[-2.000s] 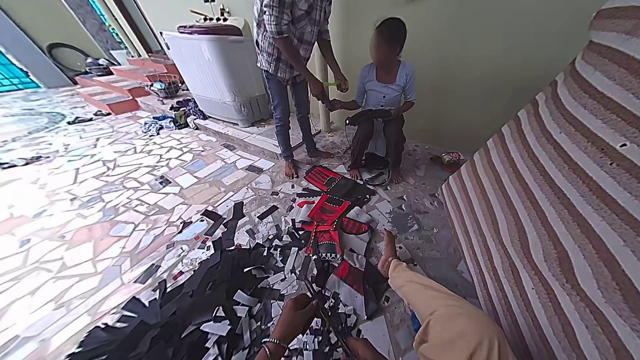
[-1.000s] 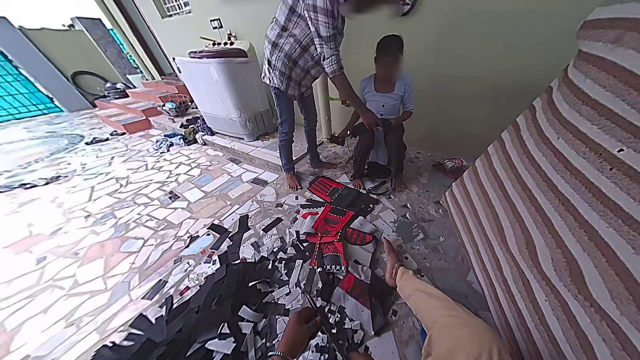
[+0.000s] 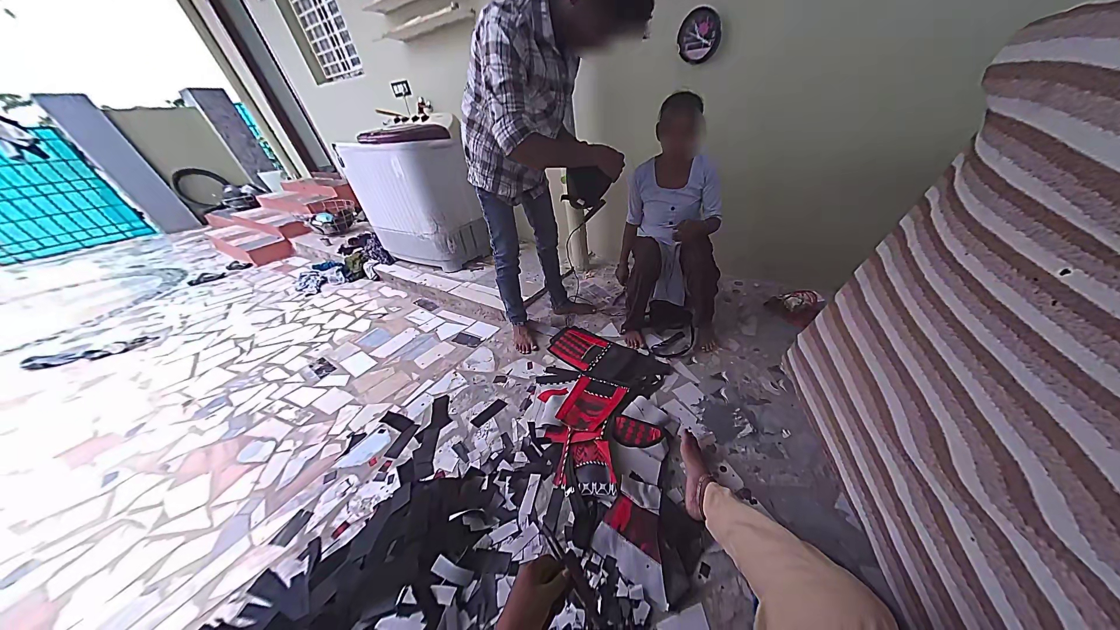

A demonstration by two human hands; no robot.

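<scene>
My left hand (image 3: 534, 591) is low in the head view, its fingers closed around a dark narrow strip (image 3: 573, 573); its far end is hard to tell apart from the scraps. Around and left of it lies a heap of black fabric strips (image 3: 385, 542) mixed with white and grey scraps (image 3: 451, 570). Just beyond the hand are red and black patterned fabric pieces (image 3: 591, 404) with light trim, and a grey, red and black piece (image 3: 634, 529). My right hand is out of view.
One person stands holding a black object (image 3: 588, 185) with a cord; another sits by the wall. A striped textile surface (image 3: 971, 350) rises at right. My outstretched leg (image 3: 770, 542) is beside the pieces. A washing machine (image 3: 411, 197), steps (image 3: 254, 241) and clothes (image 3: 346, 265) are farther back.
The standing person has straightened from bending toward the seated one and now holds the black object up. My right hand, at the bottom edge two seconds ago, has left the view. The view has tilted up.
</scene>
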